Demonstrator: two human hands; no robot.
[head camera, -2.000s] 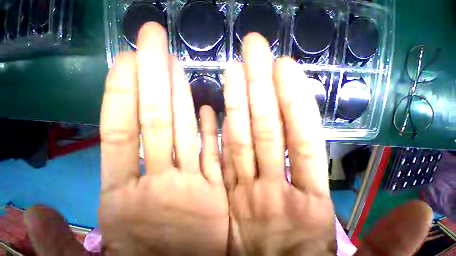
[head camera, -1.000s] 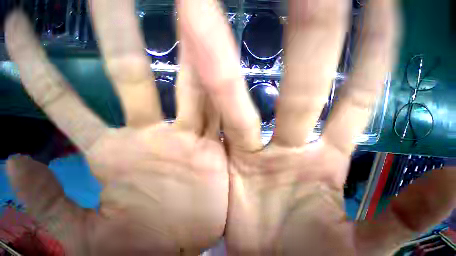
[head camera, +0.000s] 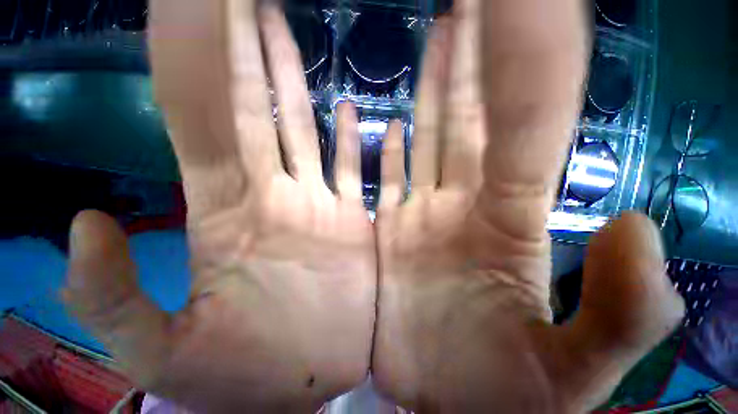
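My left hand (head camera: 267, 291) and my right hand (head camera: 477, 291) are held up close to the camera, palms facing me, side by side with their inner edges touching. Both are bare and empty, thumbs out to the sides. Some fingertips are cut off by the top edge. Behind them lies a clear blister tray (head camera: 637, 145) with round black units; one unit (head camera: 592, 171) shines at the tray's right side. My hands hide much of the tray.
Thin-framed eyeglasses (head camera: 680, 202) lie on the green bench top (head camera: 97, 121) right of the tray. Another clear tray shows at the upper left. Below the bench are blue floor (head camera: 154, 263), red parts at the lower left and a dark slotted item at the right.
My hands have stayed palms up and together. The spread, crossed fingers of a second ago are now uncrossed and closer together, the little fingers side by side. The view has shifted slightly.
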